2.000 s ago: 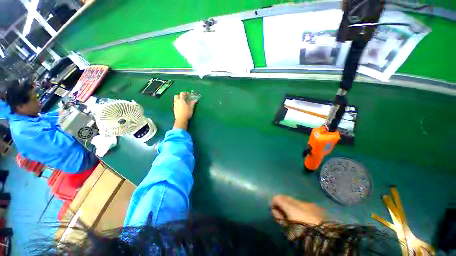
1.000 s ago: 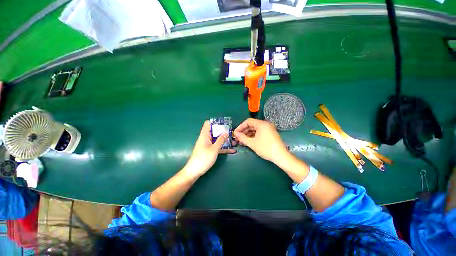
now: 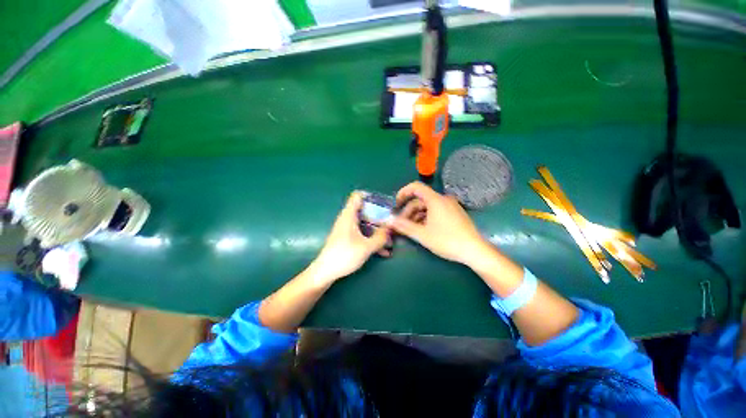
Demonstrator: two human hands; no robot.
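Note:
My left hand (image 3: 348, 241) holds a small circuit board (image 3: 377, 213) with a silver-white shield by its left and lower edge, above the mat in front of me. My right hand (image 3: 433, 220) has its fingers at the board's right side; its fingertips are pinched, and whether they hold a tiny part cannot be told. The fingers hide parts of the board. The orange electric screwdriver (image 3: 429, 126) hangs nose-down just beyond my right hand. Behind it an open tablet (image 3: 484, 91) lies on the mat. The grey speckled screw dish (image 3: 478, 176) is right of the screwdriver.
Crossed ribbon cables (image 3: 582, 229) lie right of the dish, then a black corded item (image 3: 691, 200). A cream fan (image 3: 69, 204) stands at left, with another board (image 3: 124, 122) behind it. Cardboard (image 3: 147, 347) shows below the bench edge. A blue sleeve (image 3: 710, 371) is at the far right.
Two seconds ago my left hand was reaching far left; since then both hands have come together at the board. Over the last second the board has tilted and my right fingers cover more of it.

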